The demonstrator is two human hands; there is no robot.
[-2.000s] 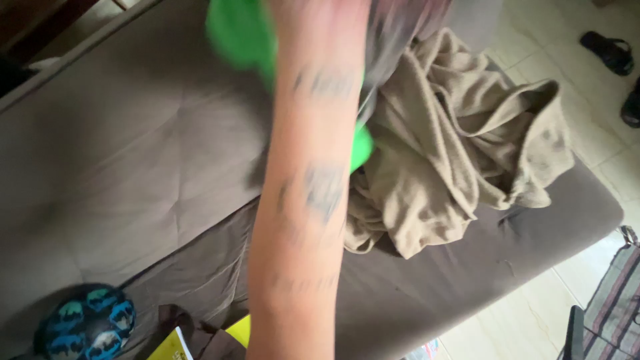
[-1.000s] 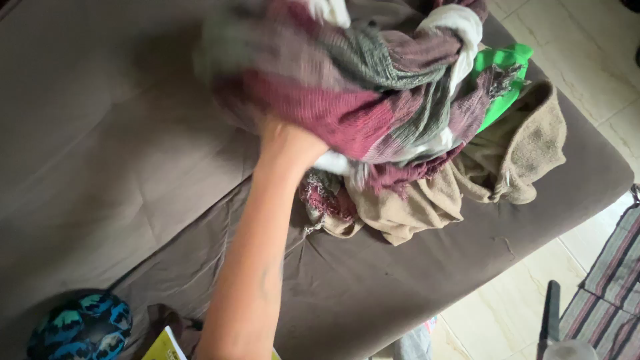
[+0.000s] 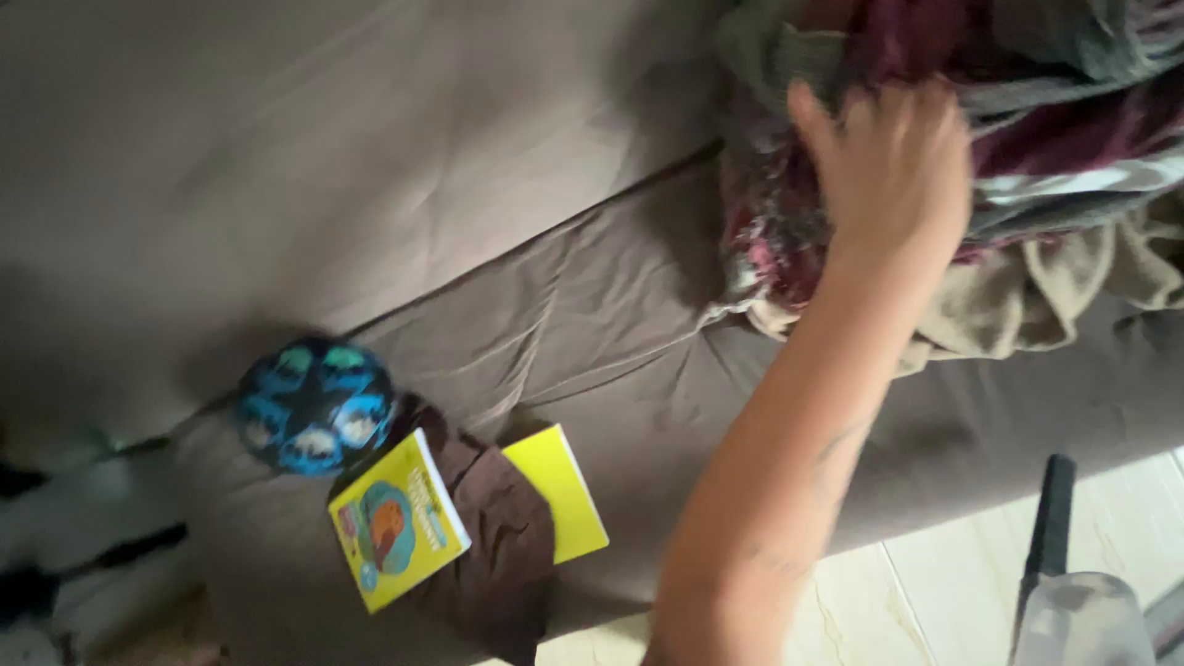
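Note:
My right hand (image 3: 883, 162), blurred, lies back up on a bunched maroon, grey and white fringed cloth (image 3: 1045, 139) at the upper right. Its thumb stands apart from the fingers, and no pinched fold shows between them; the fingertips are indistinct. Under the cloth's lower edge, a beige knitted cloth (image 3: 1017, 301) spreads in loose folds over the seat of a grey-brown sofa (image 3: 592, 361). My left hand is out of view.
A black and blue ball (image 3: 316, 405) sits at the lower left beside a yellow illustrated booklet (image 3: 400, 523), a dark brown cloth (image 3: 499, 546) and another yellow item (image 3: 562, 495). Beyond the sofa's edge are floor tiles (image 3: 860, 601), a black handle (image 3: 1050, 518) and a translucent object (image 3: 1087, 620).
The maroon and grey cloth, moving in my hand a second ago, now lies bunched on the sofa over the beige cloth. The green item seen earlier is out of view. The view has shifted left.

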